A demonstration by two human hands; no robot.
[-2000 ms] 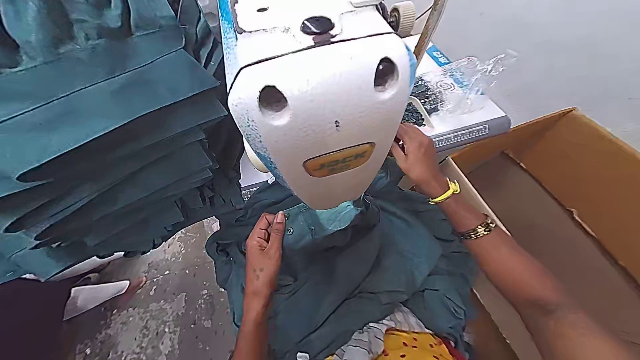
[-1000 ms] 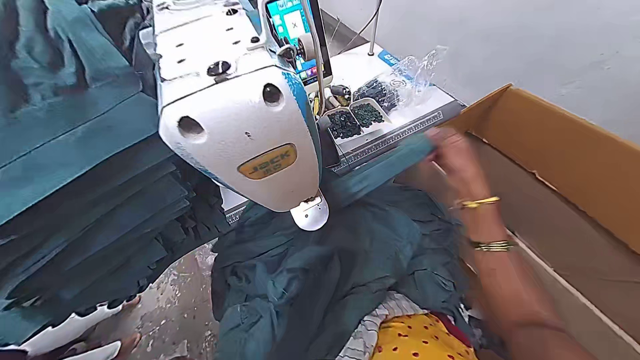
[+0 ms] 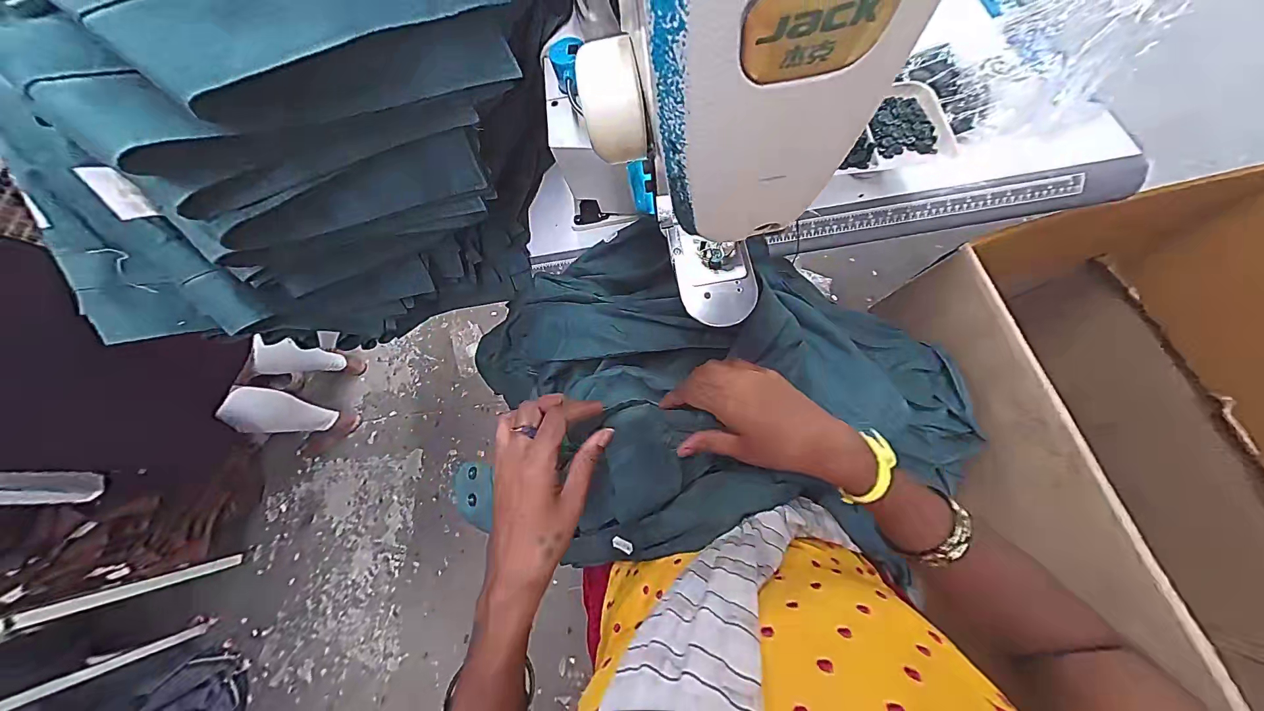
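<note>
Dark green cloth (image 3: 632, 464), a crumpled garment, lies over my lap and runs up beneath the work arm (image 3: 719, 296) of a white and blue Jack sewing machine (image 3: 770, 148). My left hand (image 3: 543, 464) rests on the garment's left part, its thumb and forefinger apart; whether it pinches cloth is unclear. Close to its right, my right hand (image 3: 760, 415) lies on the same cloth, thumb and fingers spread, fingertips touching a fold. A garment end with two dark buttons (image 3: 473, 486) sticks out left of my left hand.
Stacked green garments (image 3: 336, 148) hang at the upper left. An open cardboard box (image 3: 1066, 415) stands at the right. Dark buttons (image 3: 904, 126) and clear plastic wrap (image 3: 1086, 39) lie on the machine table (image 3: 1037, 148). Another person's feet (image 3: 341, 425) show on the floor at the left.
My right hand has come from beside the machine table's edge down onto the cloth over my lap. The strip it held stretched out one second ago is no longer stretched. The view has shifted.
</note>
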